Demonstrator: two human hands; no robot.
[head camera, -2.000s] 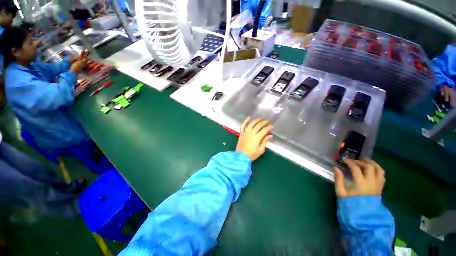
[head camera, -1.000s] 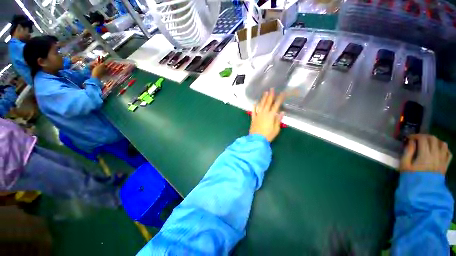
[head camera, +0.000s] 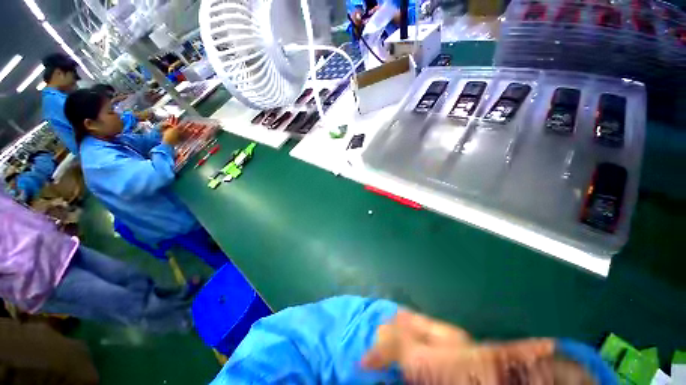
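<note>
A cloudy plastic tray (head camera: 481, 162) lies on the white surface beyond the green bench. Dark phones lie in its pockets: several along the far side and one phone (head camera: 605, 197) at the near right corner. My left hand (head camera: 429, 347) is low in the picture, blurred, in front of the tray and off it. My right hand (head camera: 538, 362) is beside it at the bottom edge, also blurred and partly cut off. The hands overlap or touch; whether they hold anything cannot be told.
A red strip (head camera: 393, 197) lies along the white surface's edge. A white fan (head camera: 252, 53) and an open box (head camera: 383, 84) stand behind. Stacked trays (head camera: 594, 34) are at the back right. Green batteries (head camera: 233, 166) lie at left, more (head camera: 630, 361) at lower right. A person (head camera: 124, 169) sits at left.
Both my hands have left the tray's near edge and come back together at the bottom of the picture. The tray and its phones look unchanged; the view has shifted.
</note>
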